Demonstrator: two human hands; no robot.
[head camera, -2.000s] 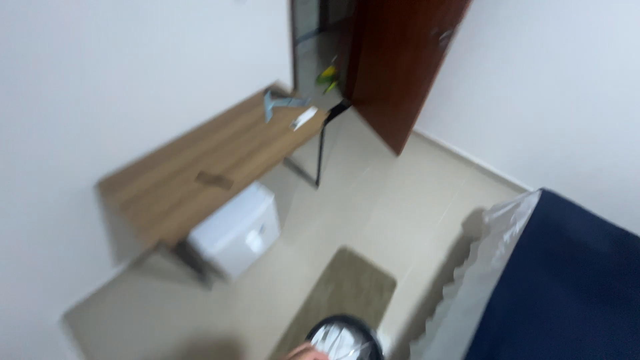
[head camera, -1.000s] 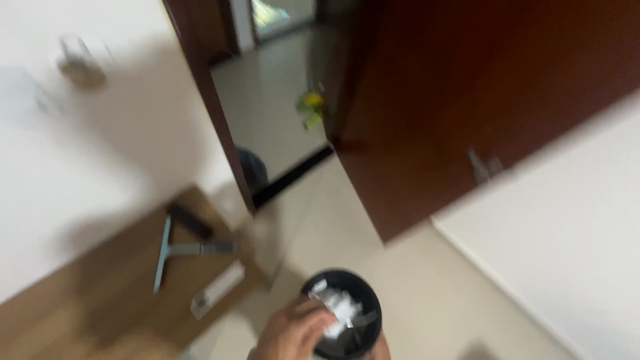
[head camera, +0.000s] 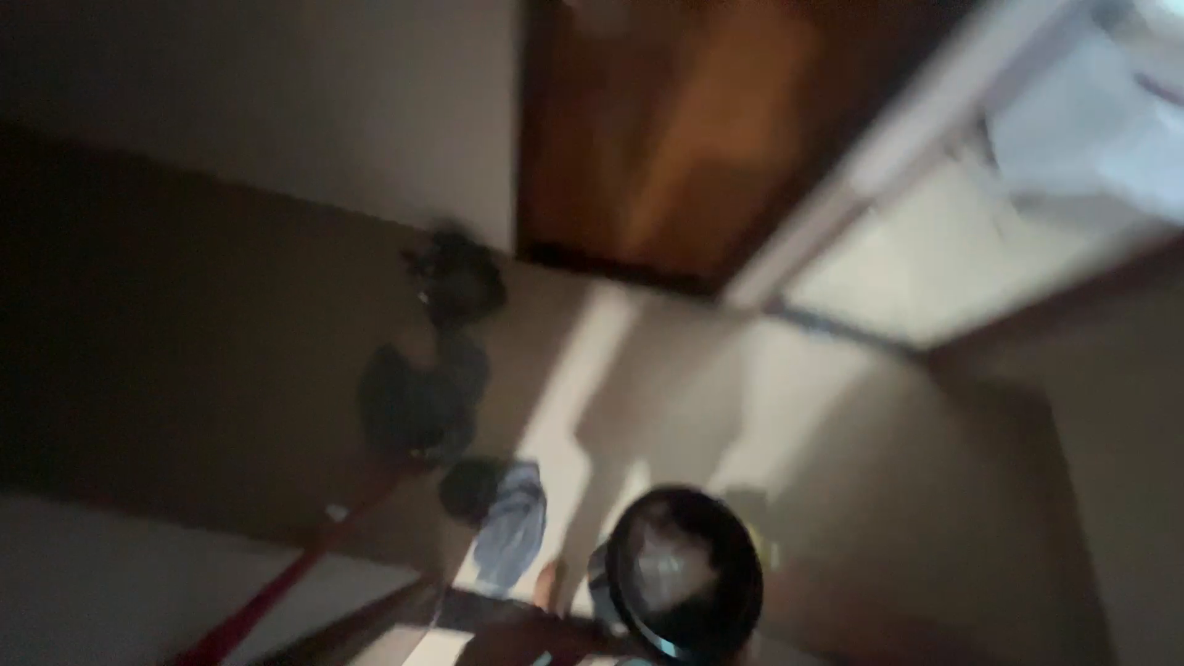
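A round black bin (head camera: 740, 610) with pale, crumpled plastic-like contents (head camera: 671, 564) is at the lower centre, its opening toward me. A sliver of skin, seemingly my right hand (head camera: 751, 646), shows against the bin's lower right side; its fingers are mostly hidden behind it. To the bin's left, a dark, blurred shape (head camera: 527, 643) at the bottom edge may be my left hand or forearm; its fingers cannot be made out.
Dark bundles (head camera: 458, 277) (head camera: 416, 398) and a grey-blue cloth or bag (head camera: 511, 527) lie on the floor at the left. A red pole (head camera: 277, 592) slants at the lower left. Beyond stand a brown wooden door (head camera: 647, 139) and a lit doorway (head camera: 906, 268).
The view has moved from the room with the wooden table to a dim passage. The black bin has come along. My left hand, over its opening one second ago, no longer shows there.
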